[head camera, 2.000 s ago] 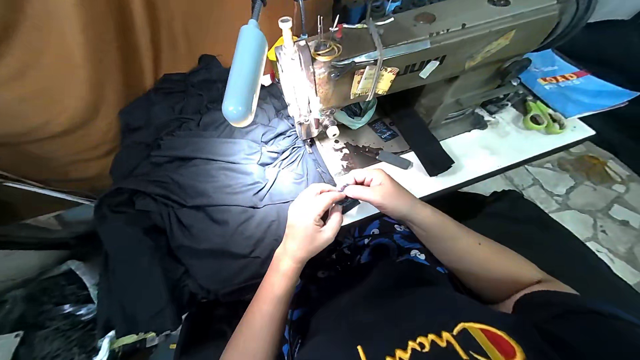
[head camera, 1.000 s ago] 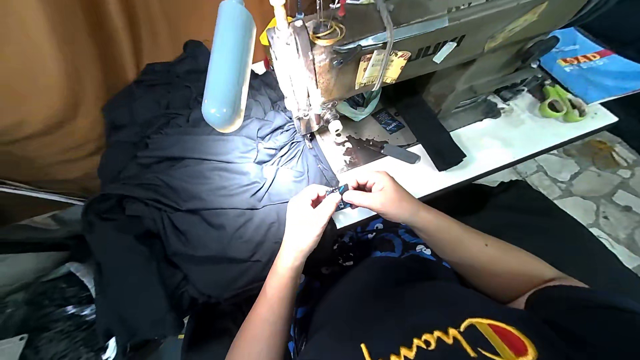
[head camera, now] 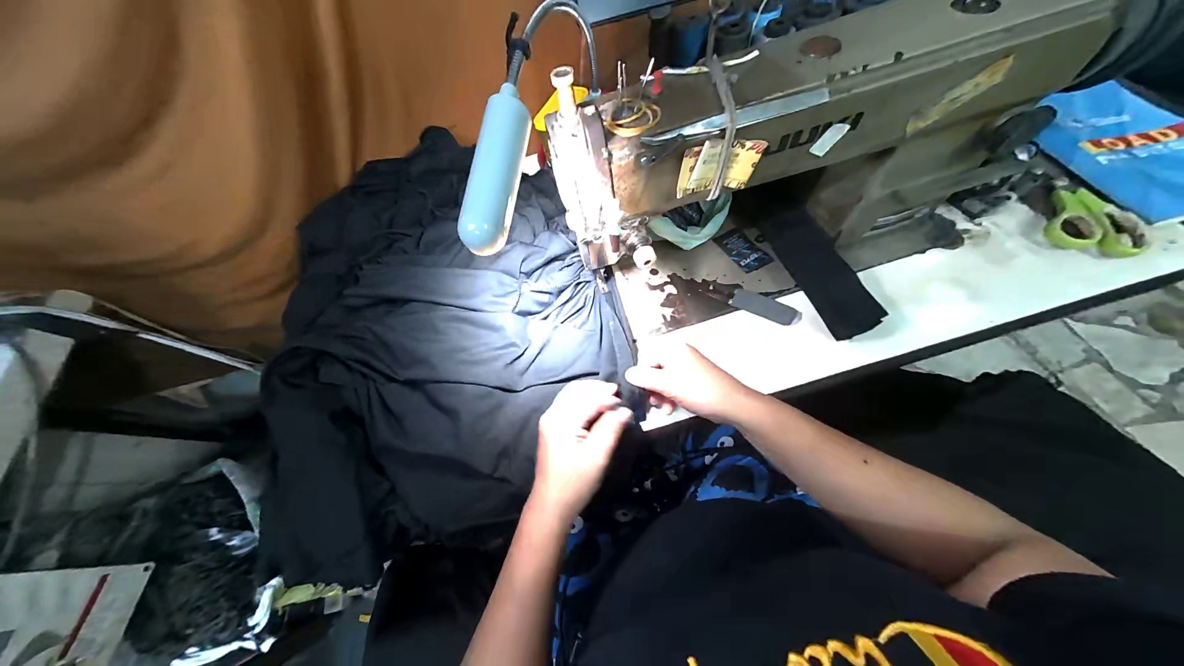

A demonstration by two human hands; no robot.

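A gathered black garment (head camera: 444, 324) lies bunched to the left of a Juki sewing machine (head camera: 832, 120), and its edge runs under the needle area. At the table's front edge, my left hand (head camera: 578, 435) pinches a dark strip of the fabric between thumb and fingers. Close on its right, my right hand (head camera: 689, 379) holds the same dark edge with curled fingers. Fingers and shadow hide the exact grip. Above the garment hangs a blue lamp (head camera: 495, 171) that lights the cloth.
On the white table (head camera: 934, 305) lie a black fabric strip (head camera: 823, 277), a small grey tool (head camera: 765, 306) and green-handled scissors (head camera: 1096, 222). A blue printed bag (head camera: 1119, 148) is at the right. An orange curtain (head camera: 166, 139) hangs behind; bagged dark scraps (head camera: 185, 546) lie at lower left.
My hands have moved slightly apart from their close pinch, staying at the table's front edge. The garment remains beside the needle area.
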